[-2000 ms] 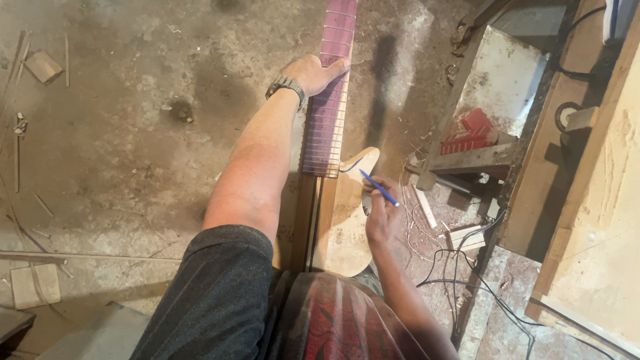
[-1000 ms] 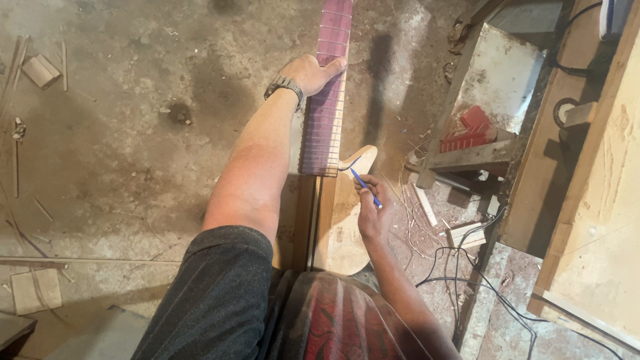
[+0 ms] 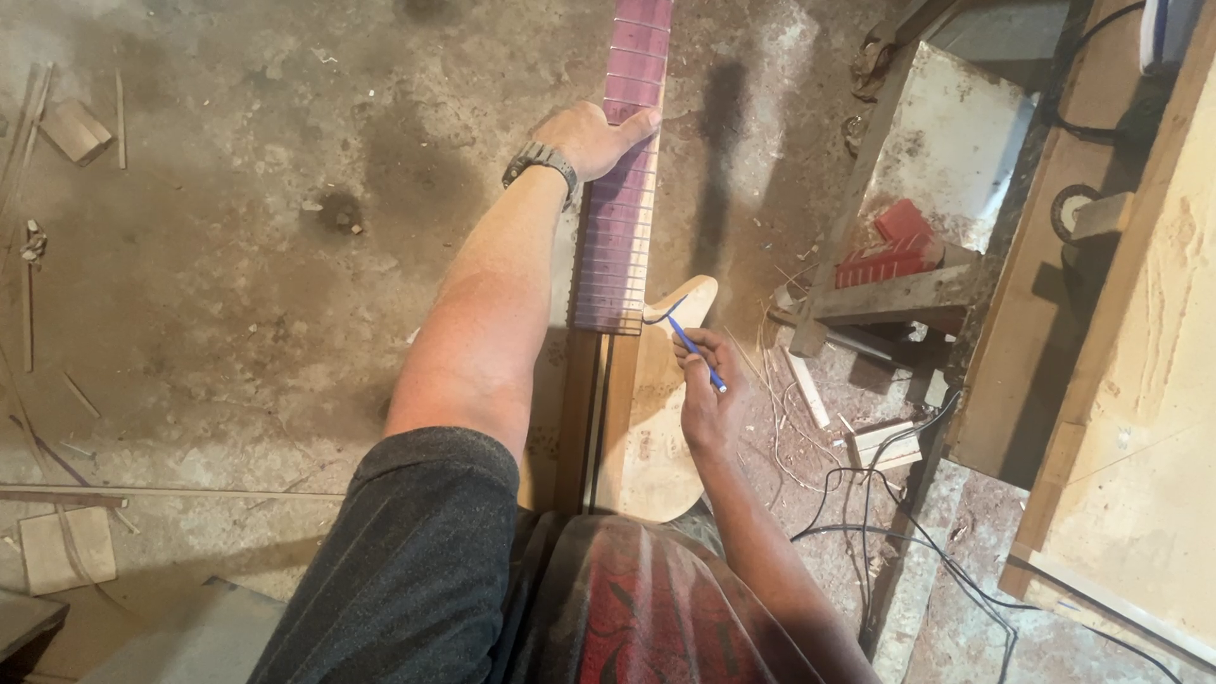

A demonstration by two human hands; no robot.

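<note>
My left hand [image 3: 600, 139] is wrapped around a guitar neck with a purple fretted fingerboard [image 3: 613, 223], its thumb across the frets. The neck runs up from a pale wooden guitar body [image 3: 655, 432] that has darker strips along its middle. Between the thumb and fingers of my right hand [image 3: 711, 380] is a blue pen [image 3: 698, 356], its tip at the body's horn beside the neck. A curved blue line [image 3: 667, 312] shows on that horn. The body's lower end is hidden by my shirt.
At the right stands a wooden bench [image 3: 1130, 446]; beside it are a white board [image 3: 940, 142] and a red plastic piece [image 3: 888, 256]. Black cables [image 3: 869, 527] run over the floor at the lower right. Wood offcuts [image 3: 76, 133] lie on the floor at the left.
The pen has tipped more upright in my right hand, which has shifted slightly left since the oldest frame. My left hand keeps its hold on the neck.
</note>
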